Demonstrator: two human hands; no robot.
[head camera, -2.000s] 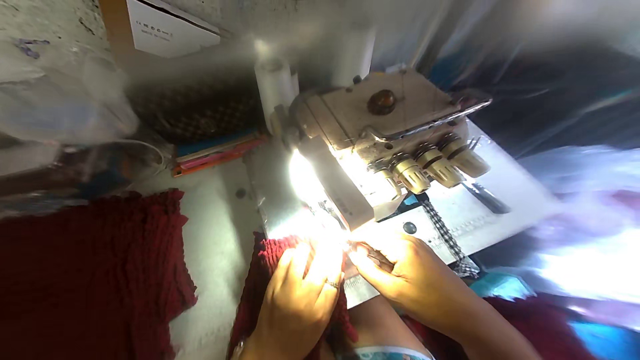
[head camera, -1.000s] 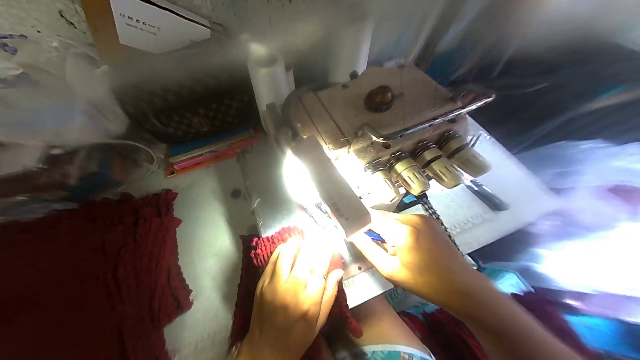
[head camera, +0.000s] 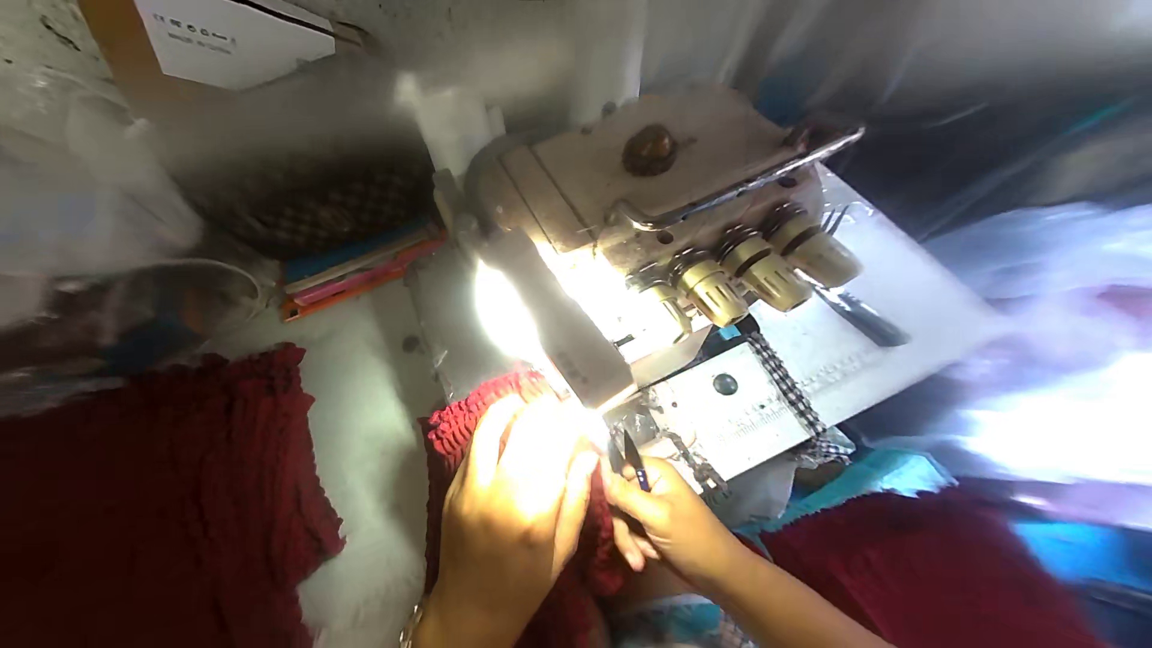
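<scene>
Under the bright lamp of a sewing machine (head camera: 648, 193), my left hand (head camera: 517, 504) lies flat with its fingers on a gathered red fabric (head camera: 481, 409), pressing it by the needle area. Glare hides the fingertips and the needle. Just right of it, my right hand (head camera: 666, 513) holds small dark thread snips (head camera: 634, 459), blades pointing up toward the machine's front. More of the red cloth hangs below, between and behind both hands.
A pile of ruffled red fabric (head camera: 153, 504) lies at the left. Tweezers (head camera: 859, 315) rest on the machine's white plate (head camera: 909, 297). Thin stacked coloured items (head camera: 360, 270) sit behind. Clear plastic (head camera: 1062, 360) and more red cloth (head camera: 927, 567) are at the right.
My right hand has moved down and toward me from the machine's front, and the snips' blades now show. My left hand stays on the red fabric.
</scene>
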